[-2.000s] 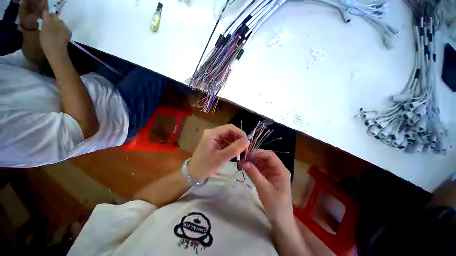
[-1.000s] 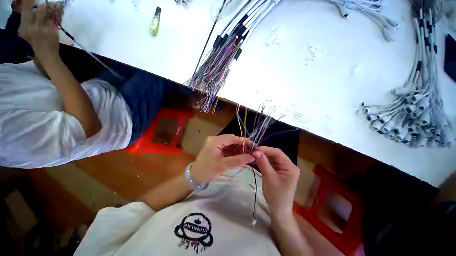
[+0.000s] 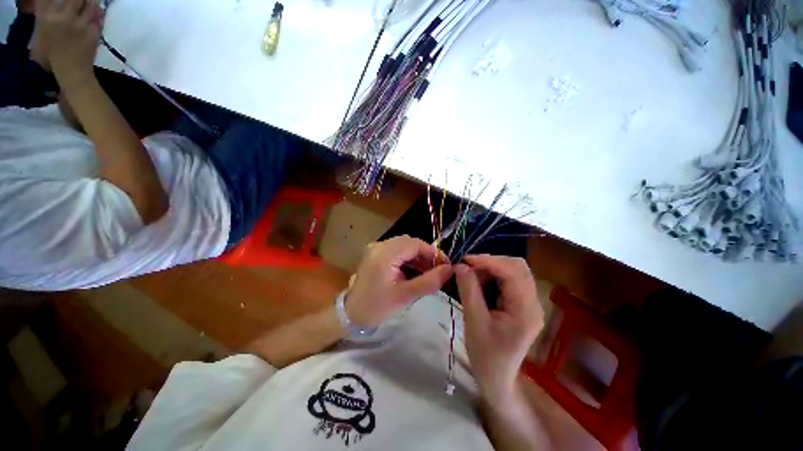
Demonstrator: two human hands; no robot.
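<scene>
Thin core wires in several colours fan upward from my fingertips, above my lap and in front of the table edge. My left hand, with a band at the wrist, pinches them between thumb and finger. My right hand pinches the same wires right beside it, fingertips almost touching. A small white plug housing hangs below the hands on thin twisted dark and red wires. The point where the wires meet is hidden by my fingers.
A white table holds a centre cable bundle with wire ends over the edge, a right cable bundle with connector ends, and a yellow-handled tool. A person works at left. Red stools stand below.
The plug housing hangs below my hands, where it was not visible in the oldest frame. The wires are spread wider into separate groups. My right hand has turned more upright beside my left.
</scene>
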